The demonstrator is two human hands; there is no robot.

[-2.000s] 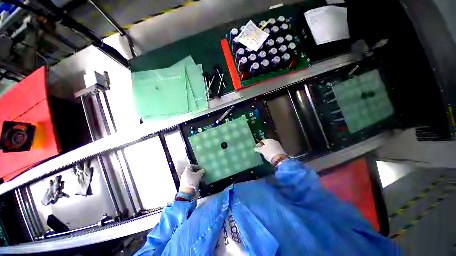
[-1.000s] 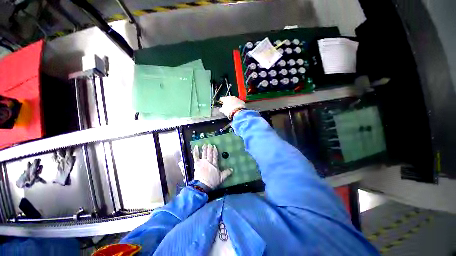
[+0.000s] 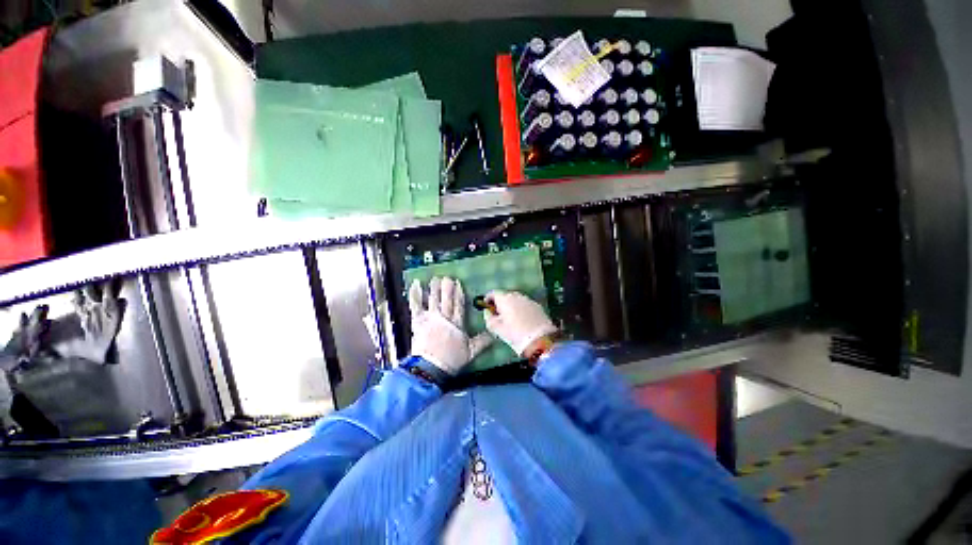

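A pale green cover sheet (image 3: pixel 519 266) lies over a circuit board (image 3: pixel 555 251) in a black carrier on the conveyor, with faint round shapes showing through it. My left hand (image 3: pixel 439 328), in a white glove, lies flat with fingers spread on the sheet's left part. My right hand (image 3: pixel 517 321), also gloved, has its fingertips pinched at the dark spot near the sheet's middle. A small dark and yellowish item shows at those fingertips; its shape is mostly hidden.
Loose green sheets (image 3: pixel 325 144) and thin dark tools (image 3: pixel 466 149) lie on the bench beside a capacitor board (image 3: pixel 593 112) and white papers (image 3: pixel 731 89). Another covered board (image 3: pixel 759 266) is on the right. Grey gloves (image 3: pixel 99 319) lie at left. Metal rails (image 3: pixel 192 249) run along the conveyor.
My right hand has come back from the tools on the bench to the middle of the green sheet. My left hand, earlier at the carrier's left edge, stays flat on the sheet.
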